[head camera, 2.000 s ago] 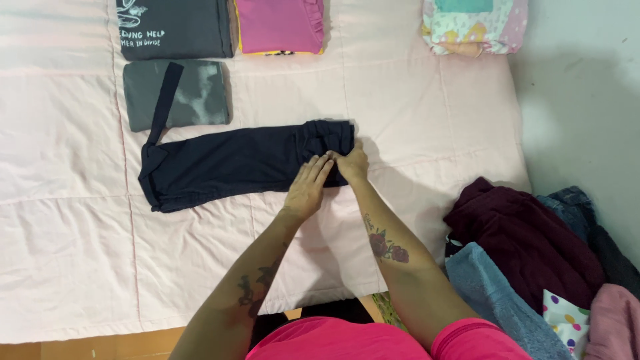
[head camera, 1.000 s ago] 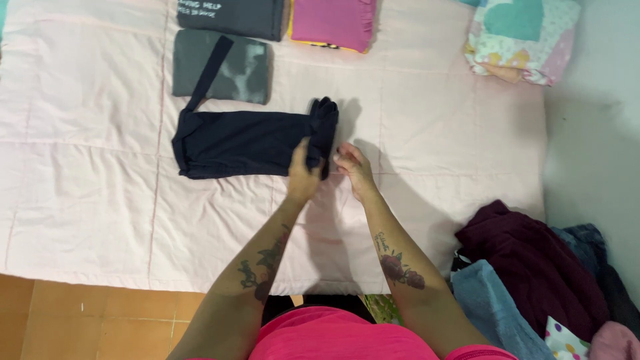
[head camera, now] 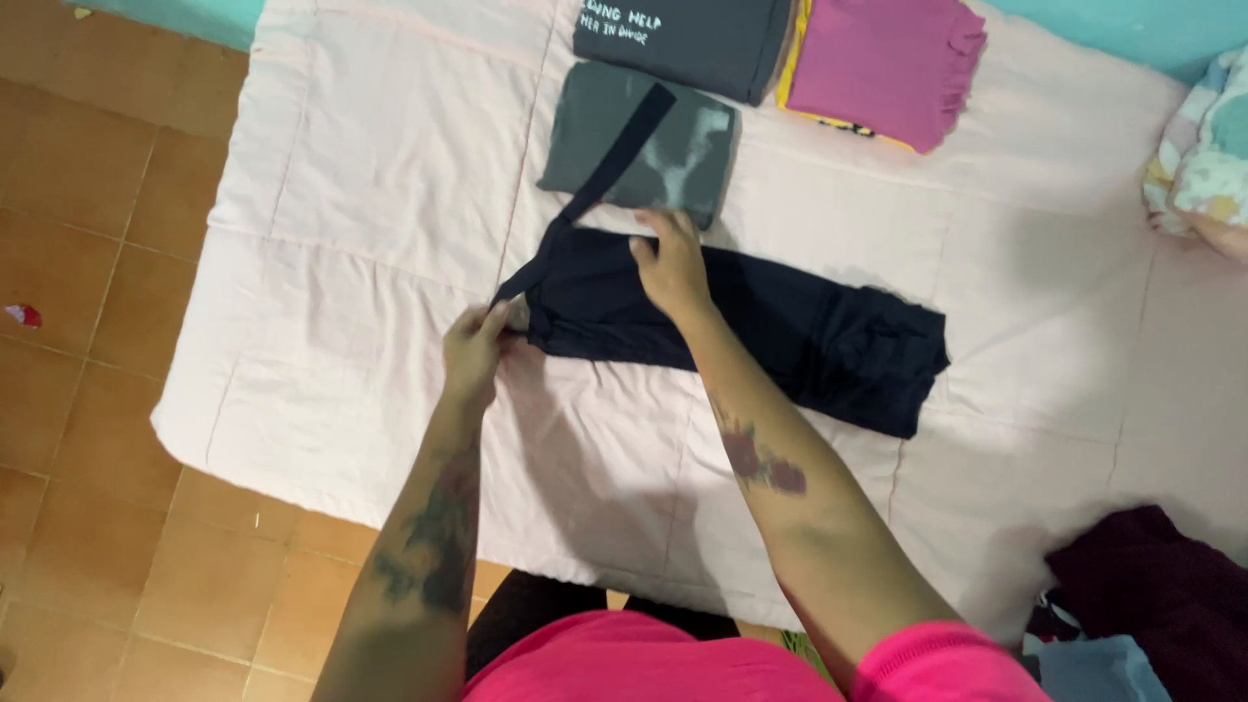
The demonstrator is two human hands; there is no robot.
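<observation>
A folded dark navy garment point(head camera: 780, 302) lies lengthwise on the pale pink quilt, its right end bunched. From its left end a long navy strap point(head camera: 624, 146) runs up over a folded grey garment point(head camera: 585, 127). My left hand point(head camera: 476, 341) pinches the strap at the garment's left end between thumb and fingers. Over the garment's upper left part is my right hand point(head camera: 675, 263), its fingers apart and nothing seen in them; whether it touches the cloth I cannot tell.
The quilt point(head camera: 390, 175) covers a bed. Along the far side lie a folded dark garment with writing point(head camera: 702, 49), a folded magenta garment point(head camera: 877, 68) and a patterned cloth point(head camera: 1214, 166). A maroon garment point(head camera: 1160, 585) tops a clothes pile at lower right. Tiled floor point(head camera: 88, 390) shows at left.
Both hands have moved from the navy garment's right end to its left part, and my left hand has taken hold of the strap. The view has shifted left.
</observation>
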